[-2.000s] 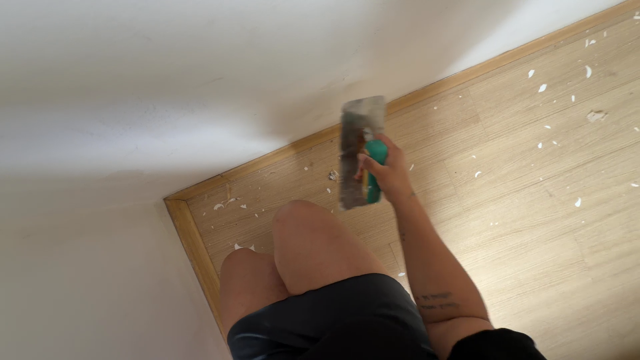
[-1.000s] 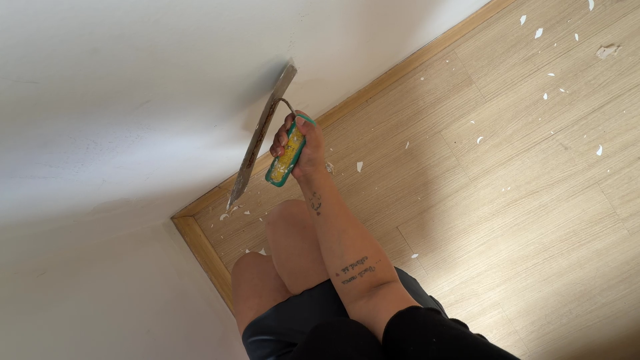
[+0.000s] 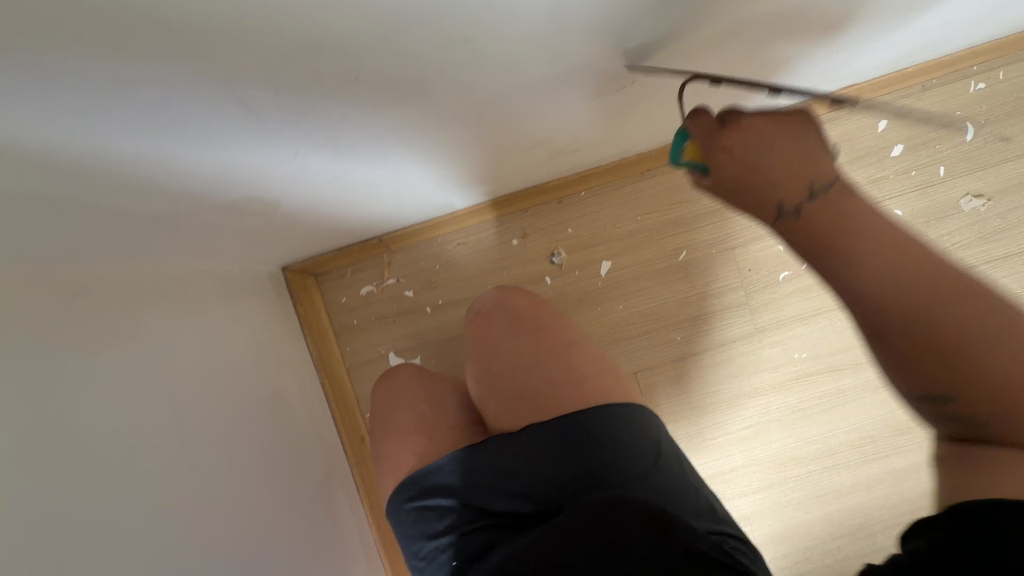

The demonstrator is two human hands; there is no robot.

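Note:
My right hand is closed around the green and yellow handle of a plastering trowel at the upper right. The trowel's long metal blade is seen nearly edge-on. Its left end is at the white wall, where a small shadow falls beside it; whether it touches cannot be told. The blade's other end reaches out over the floor and is blurred. My left hand is out of view.
A wooden baseboard runs along the wall and turns at a corner on the left. White flakes and a small crumbled lump lie on the wood-look floor. My bent knees are close to the corner.
My right hand has moved right with the trowel, away from the corner. The blade, steeply slanted a second ago, now lies closer to level across the view.

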